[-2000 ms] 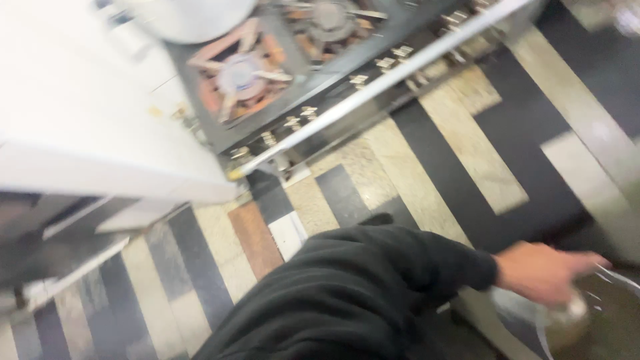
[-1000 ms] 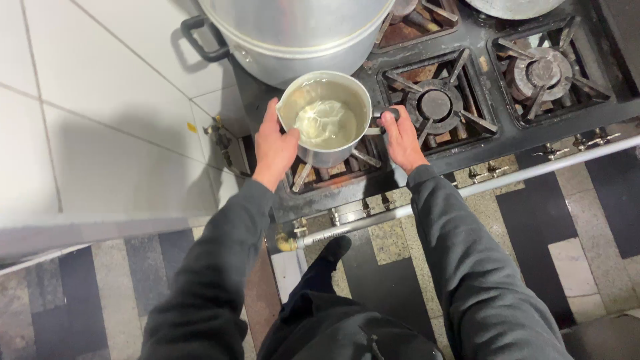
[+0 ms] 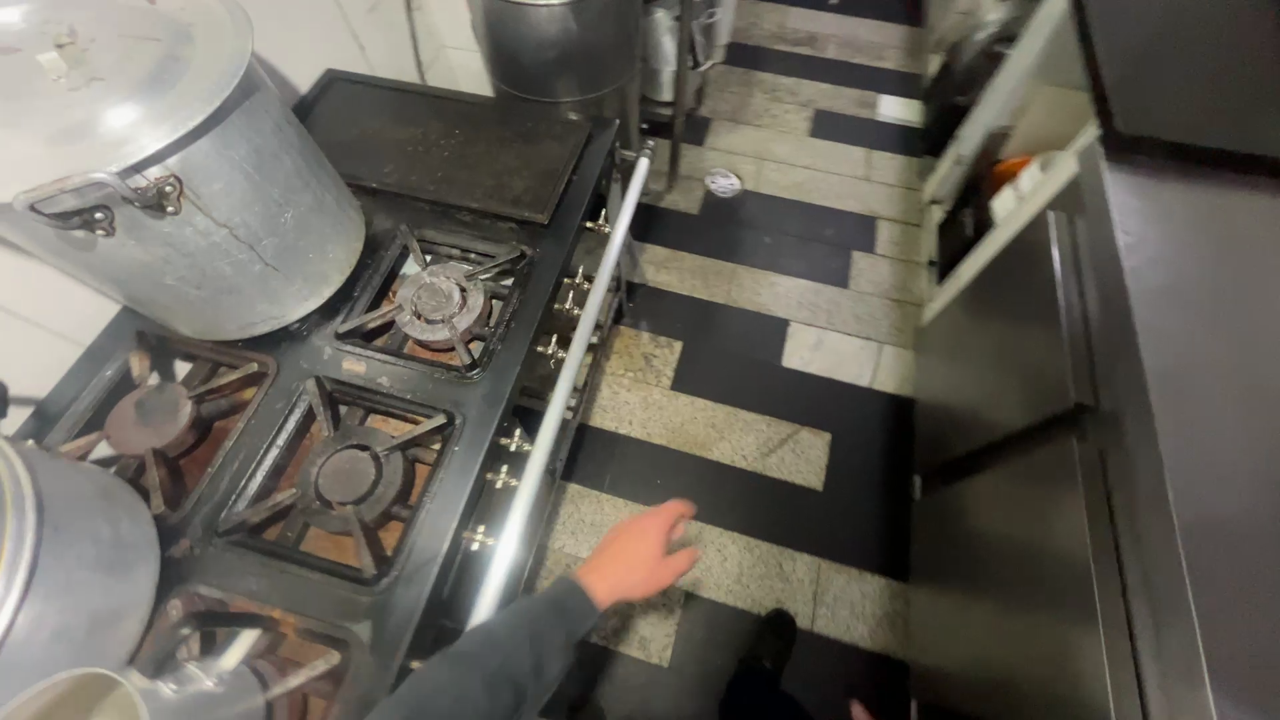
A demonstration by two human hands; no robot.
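My left hand reaches over the tiled floor beside the stove's front rail, fingers loosely curled and apart, holding nothing. Only a fingertip of my right hand shows at the bottom edge; the rest is out of frame. At the bottom left corner, a small metal saucepan stands at the front burner, partly cut off, its contents not visible. The black gas stove has several bare burners with iron grates and a metal rail along its front.
A large lidded aluminium stockpot stands at the back of the stove, with another big pot at lower left. A flat dark plate covers the far end. Steel counters and cabinets line the right side. My shoe is below.
One second ago both my hands held the saucepan above the front burner; now it is let go, and my left hand is over the floor. The view has swung right along the stove.
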